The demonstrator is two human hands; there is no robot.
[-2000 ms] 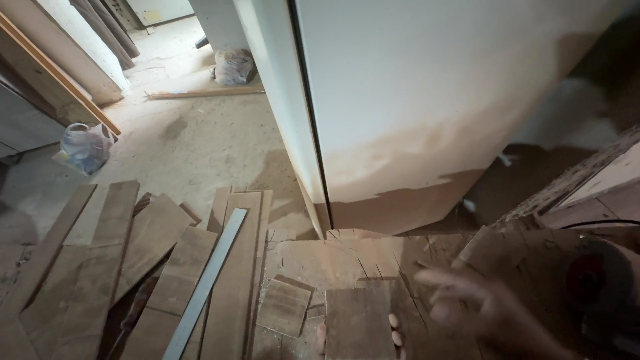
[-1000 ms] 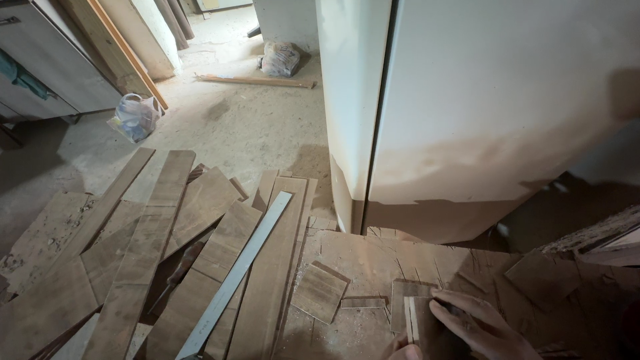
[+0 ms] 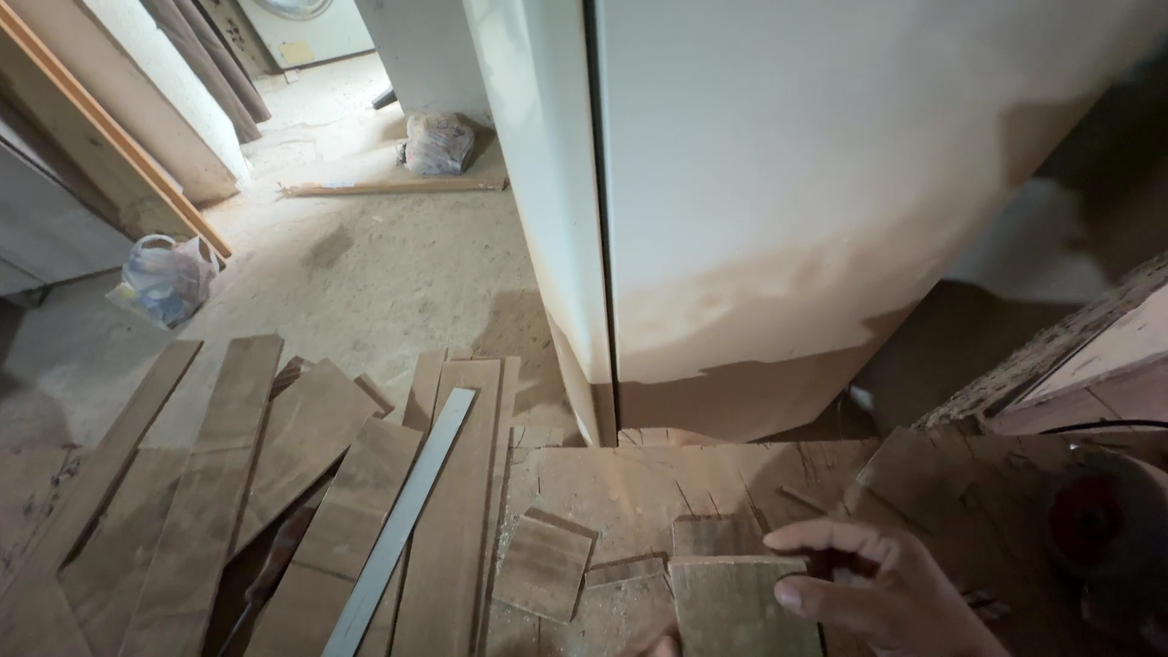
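Note:
My right hand (image 3: pixel 867 579) is at the lower right, thumb and forefinger apart at the right edge of a brown wood-look tile piece (image 3: pixel 744 607). Only a fingertip of my left hand (image 3: pixel 663 647) shows, at the piece's lower left edge; its grip is hidden. Another small piece (image 3: pixel 716 536) lies just behind. A squarish cut piece (image 3: pixel 545 564) and a narrow offcut (image 3: pixel 626 571) rest to the left on the scored wooden board (image 3: pixel 630 479). Farther left, a metal straightedge (image 3: pixel 401 520) lies across long brown planks (image 3: pixel 452 493).
A tall white cabinet or appliance (image 3: pixel 748 182) stands behind the board. A dark round power tool with a red part (image 3: pixel 1086 511) sits at the right. A screwdriver-like tool (image 3: pixel 269 566) lies among the planks. Plastic bags (image 3: pixel 169 278) and a wooden strip (image 3: pixel 392 186) are on the floor.
One second ago my right hand lay over the top of a tilted piece; now its fingers are at the right edge and the piece's broad face shows. The view has shifted.

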